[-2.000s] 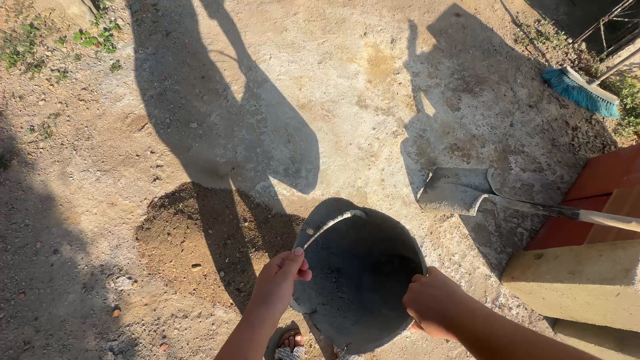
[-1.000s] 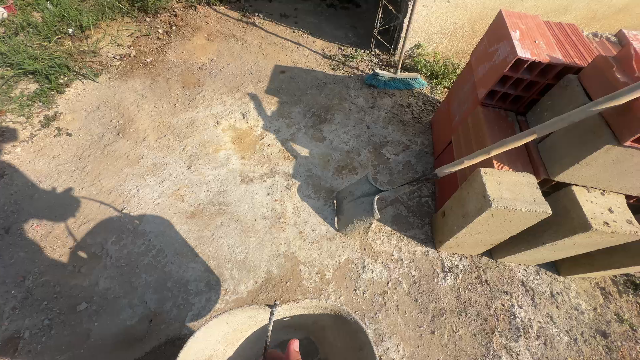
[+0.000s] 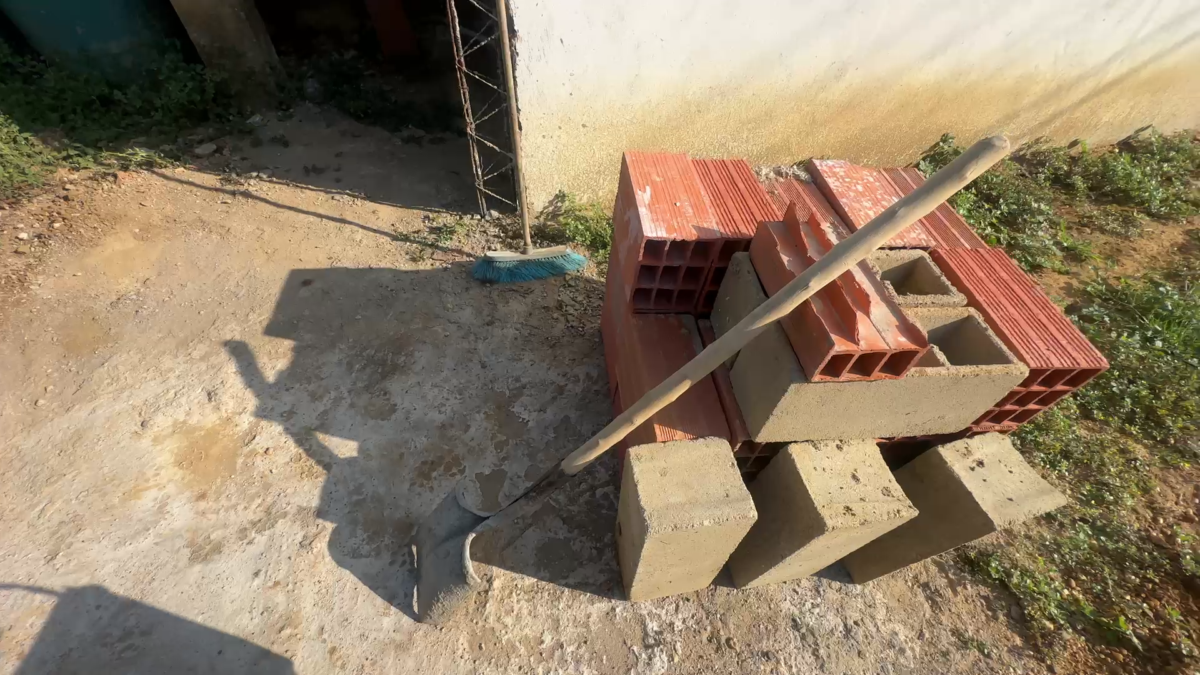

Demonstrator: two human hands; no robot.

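Observation:
Neither my left hand nor my right hand shows in the head view now, and the dark bucket is out of sight too. A shovel lies slanted across the middle, its metal blade on the concrete ground and its wooden handle leaning over a stack of blocks. Red hollow clay bricks and grey concrete blocks make up that stack. A broom with blue bristles stands head down behind it, its stick upright near the wall corner.
Three concrete blocks stand along the stack's near side. Behind rises a pale plastered wall, with a rusty steel lattice at its corner. Weeds grow at the right. Shadows fall across the rough ground.
The view has swung up and to the right, toward the brick stack. The bucket, held by both hands two seconds ago and with one hand visible at it one second ago, has left the view.

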